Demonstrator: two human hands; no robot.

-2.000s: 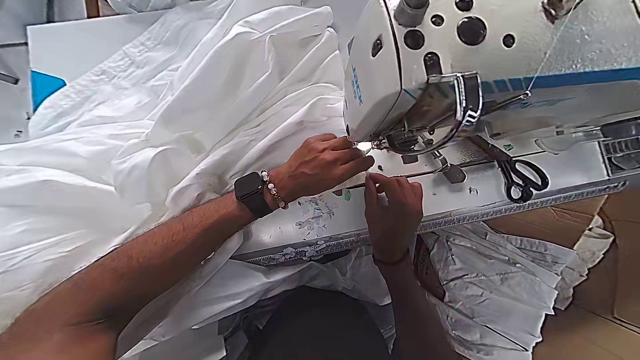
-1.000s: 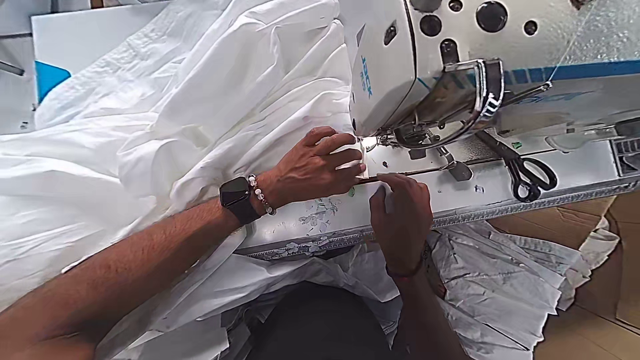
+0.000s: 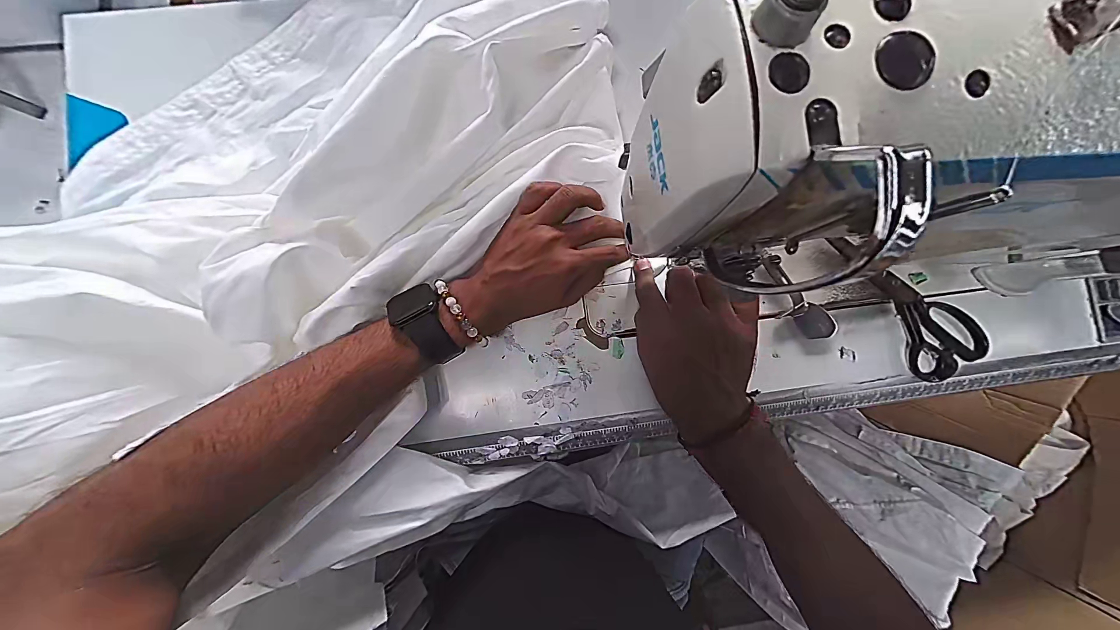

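Note:
My left hand (image 3: 556, 258), with a black watch and bead bracelet at the wrist, rests on the edge of the white fabric (image 3: 376, 166) beside the needle area. My right hand (image 3: 700, 350) is close on its right, its index fingertip raised near the left fingertips under the head of the white Jack sewing machine (image 3: 700, 149). Whether the right fingers grip any fabric is hidden by the hand and the machine. A curved metal rod (image 3: 595, 324) lies on the machine bed between the hands. Black-handled scissors (image 3: 941, 341) lie to the right of my right hand.
A measuring tape strip (image 3: 840, 398) runs along the front edge of the machine table, with thread and fabric scraps on the bed. Gathered white cloth (image 3: 884, 499) hangs below the edge, over brown cardboard (image 3: 1041, 560). The machine's chrome guard (image 3: 906, 210) juts out above my right hand.
My right hand has moved up and in under the machine head, toward the needle area. My left hand stays on the fabric, its fingers now flatter.

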